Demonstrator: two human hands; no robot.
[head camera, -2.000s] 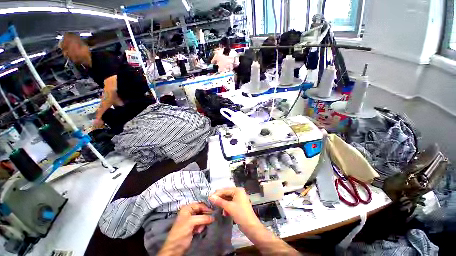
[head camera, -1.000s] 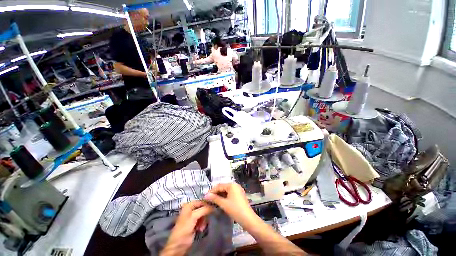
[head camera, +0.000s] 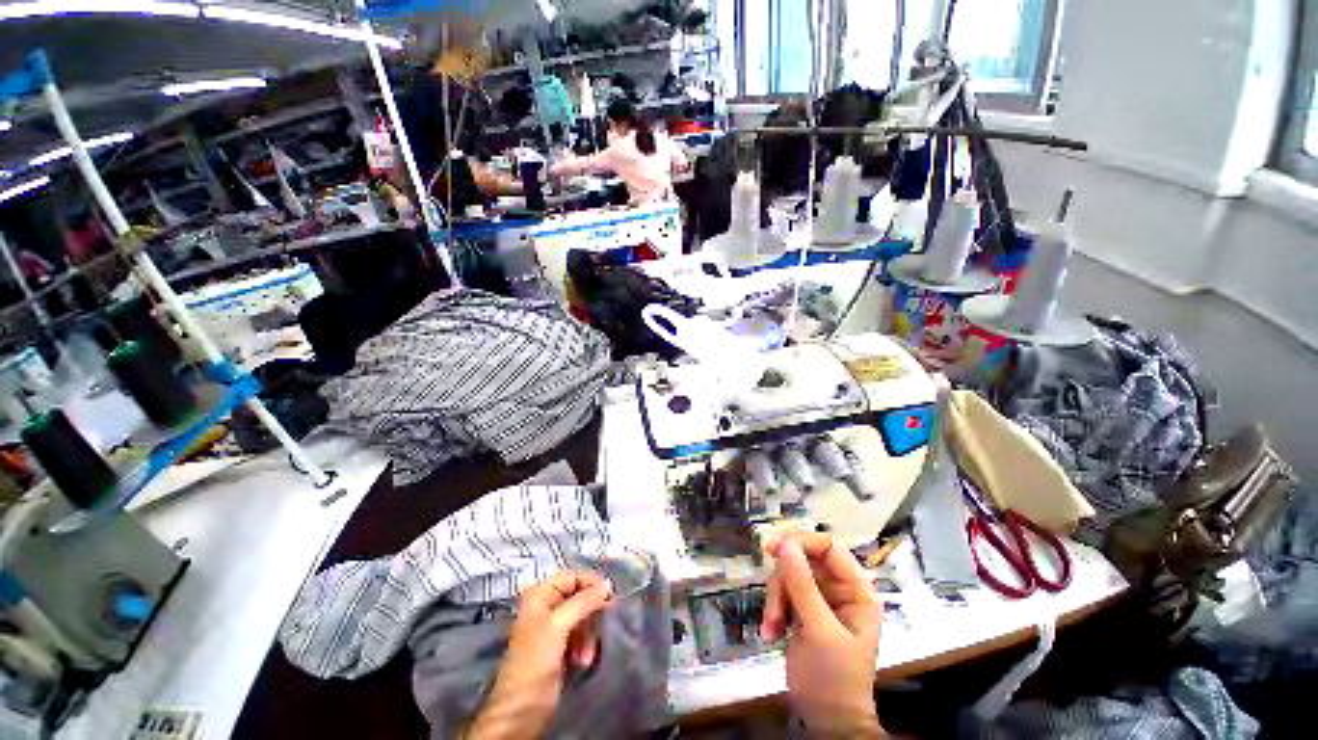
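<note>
A garment piece lies left of the white overlock machine (head camera: 795, 398); it has a striped part (head camera: 484, 557) and a plain dark grey part (head camera: 629, 651). My left hand (head camera: 552, 636) is over the grey part, with thumb and finger pinched at its upper edge near a thin strand or edge. My right hand (head camera: 821, 614) is raised in front of the machine, apart from the garment, with thumb and fingertips together. Whether a fine thread is between its fingertips is too small to tell.
Red-handled scissors (head camera: 1019, 549) and a cream piece (head camera: 1015, 466) lie right of the machine. A striped heap (head camera: 470, 379) lies beyond the work. Grey thread cones (head camera: 947, 239) stand behind the machine. A second machine (head camera: 94, 593) is at left. A person in pink (head camera: 640, 162) is in the background.
My right hand has moved right, away from my left hand and the garment. My left hand has stayed near the grey cloth. The standing person in dark clothes at back left has moved largely out of sight.
</note>
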